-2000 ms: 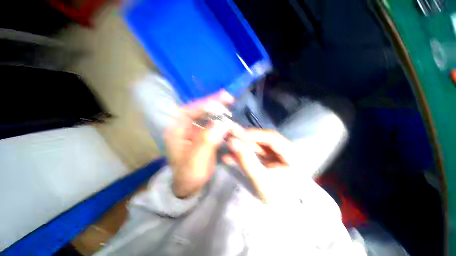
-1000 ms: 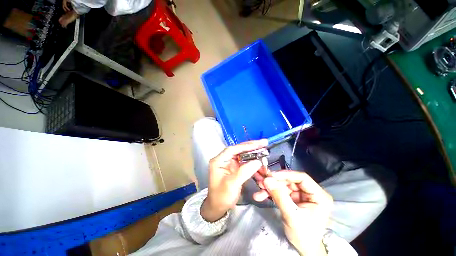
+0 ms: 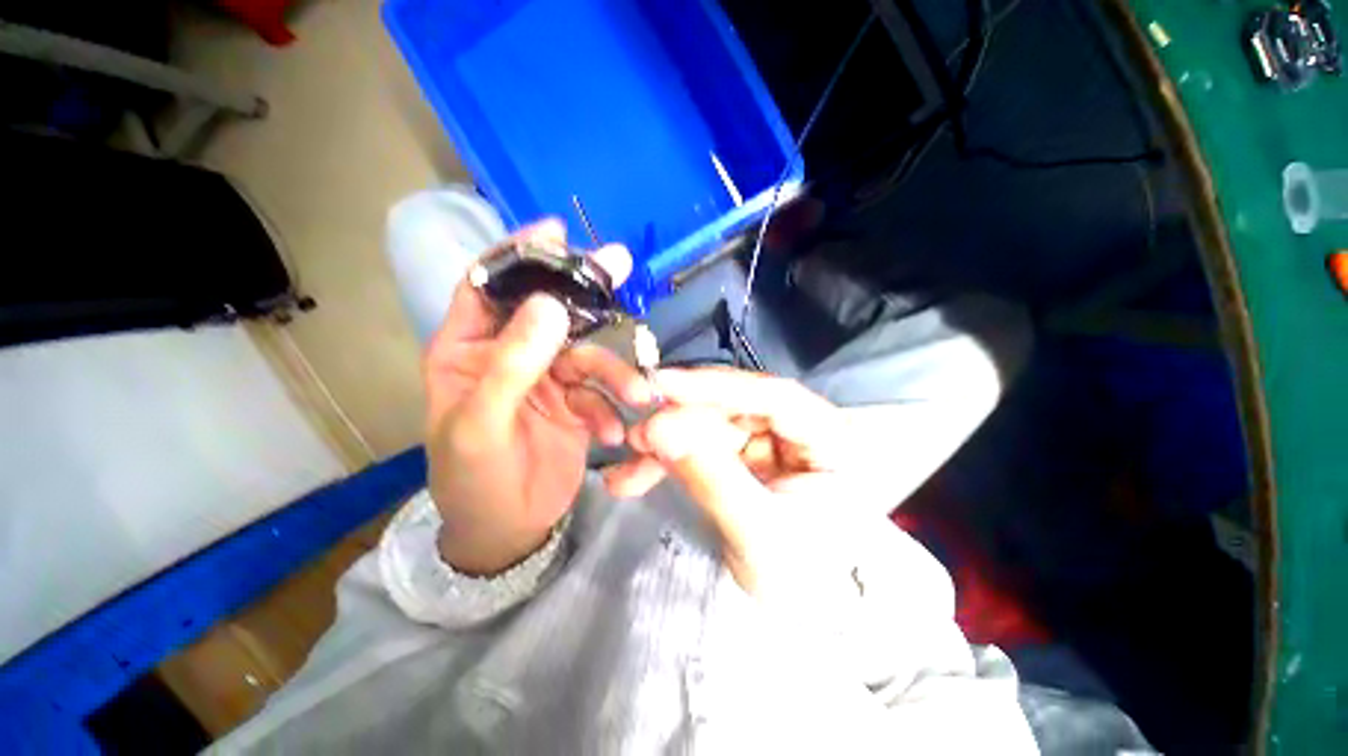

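My left hand [image 3: 510,428] holds a dark round unit with a shiny metal rim [image 3: 544,284] between thumb and fingers, over my lap, its black side showing. My right hand [image 3: 732,436] is just to the right and lower, with thumb and fingertips pinched on a small white connector piece [image 3: 646,349] near the unit's edge. A thin dark line runs between the two hands. Whether the connector touches the unit cannot be told.
A blue plastic bin [image 3: 591,111] stands beyond my hands, with a thin metal nozzle [image 3: 587,222] at its near side. The green bench [image 3: 1242,163] at the right bears shiny round units [image 3: 1291,42], a clear syringe barrel [image 3: 1313,198] and an orange piece [image 3: 1339,269].
The view has shifted, so the bin and hands sit further left and the syringe barrel shows. The unit has been turned and now shows its dark side rather than its edge.
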